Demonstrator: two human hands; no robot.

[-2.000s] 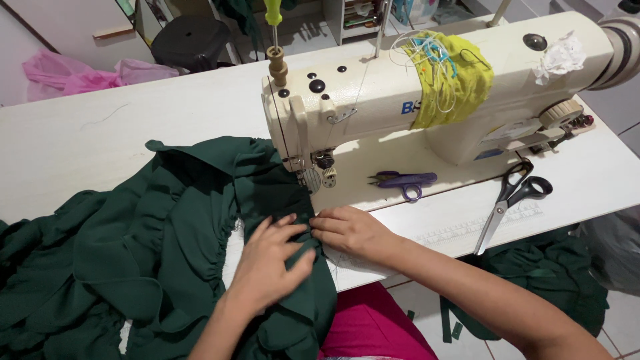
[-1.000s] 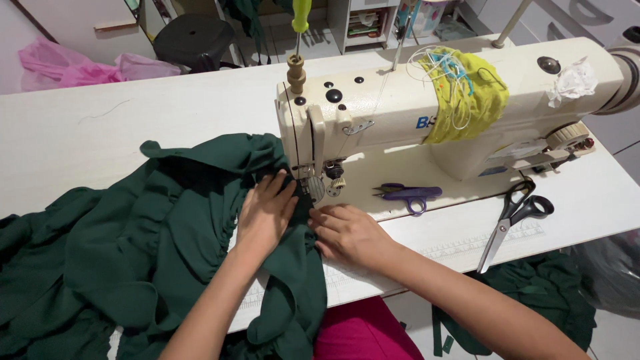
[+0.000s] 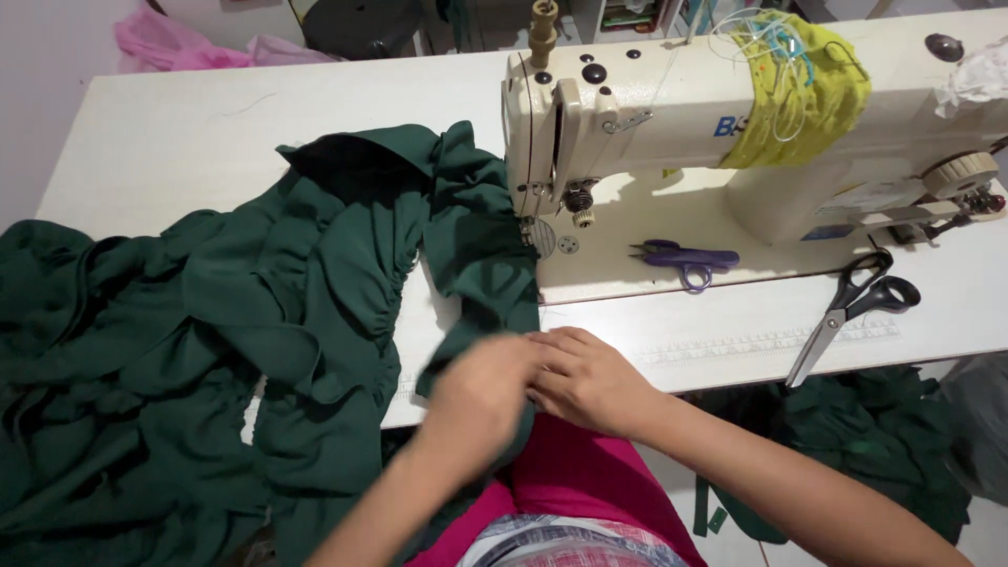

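Dark green gathered fabric [image 3: 339, 276] spreads over the left of the white sewing table [image 3: 181, 102]. Part of it lies under the needle end of a white sewing machine [image 3: 654, 118]. At the front table edge, my right hand [image 3: 587, 378] pinches the right edge of the green fabric between its fingers. My left hand [image 3: 488, 386], blurred, meets the right fingertips over the same strip; its own fingers are partly hidden, so its hold is unclear. Both hands are in front of the needle area, nearer my lap.
Purple thread snips [image 3: 693, 258] rest on the machine bed. Black-handled scissors [image 3: 843, 307] lie to the right, over a clear ruler [image 3: 693, 345]. Yellow-green cloth with threads [image 3: 811, 87] wraps the machine arm. More green fabric [image 3: 866, 441] sits below the table at right. A black stool [image 3: 362, 27] stands behind.
Both hands have moved from beside the needle area toward my lap and now meet at the fabric's right edge. The view has shifted.
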